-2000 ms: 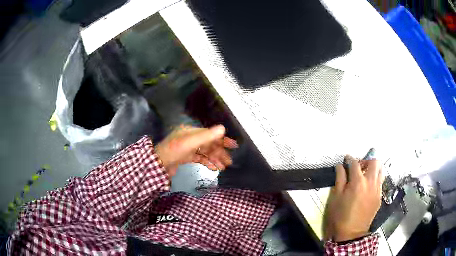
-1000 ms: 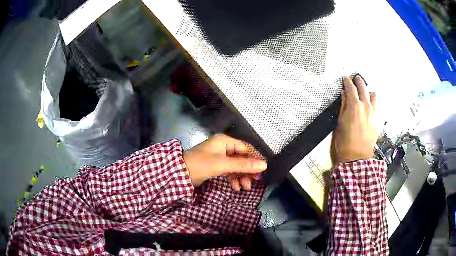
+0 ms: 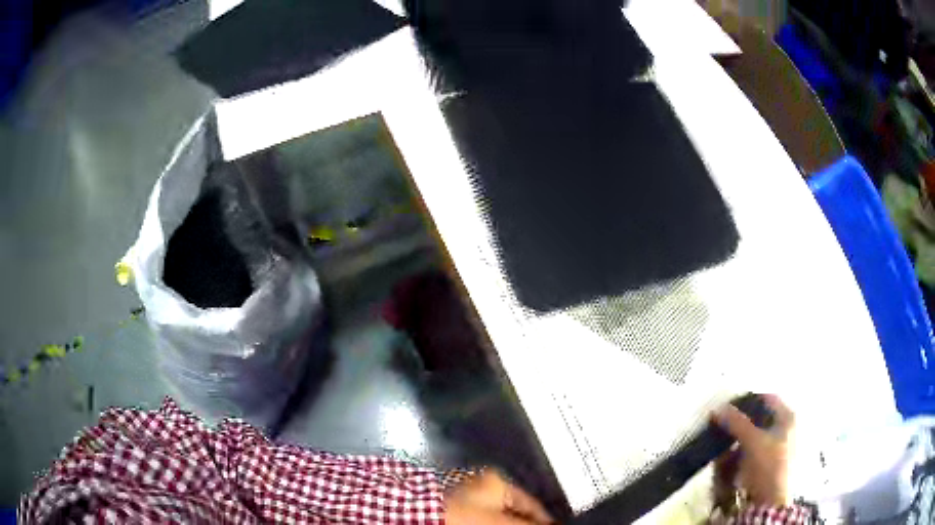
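A mesh panel (image 3: 631,431) lies on the white table, pale and see-through, with a solid black fabric strip (image 3: 656,474) along its near edge. My right hand (image 3: 757,441) holds the strip's right end, fingers closed on it. My left hand (image 3: 497,500) is low in the picture, partly cut off, with its fingertips at the strip's left end by the table edge; its grip is not clear. The sewing machine's needle area is out of the picture.
A black mesh panel stack (image 3: 605,195) lies beyond the panel. A smoother black piece (image 3: 282,46) is at the far left table corner. A whitish sack (image 3: 231,349) with dark contents stands below the table. A blue bin (image 3: 871,277) and brown cardboard box (image 3: 784,97) are at the right.
The view has shifted, so the table, stack and hands sit lower in the picture. My left hand has come from free of the panel to the strip's left end.
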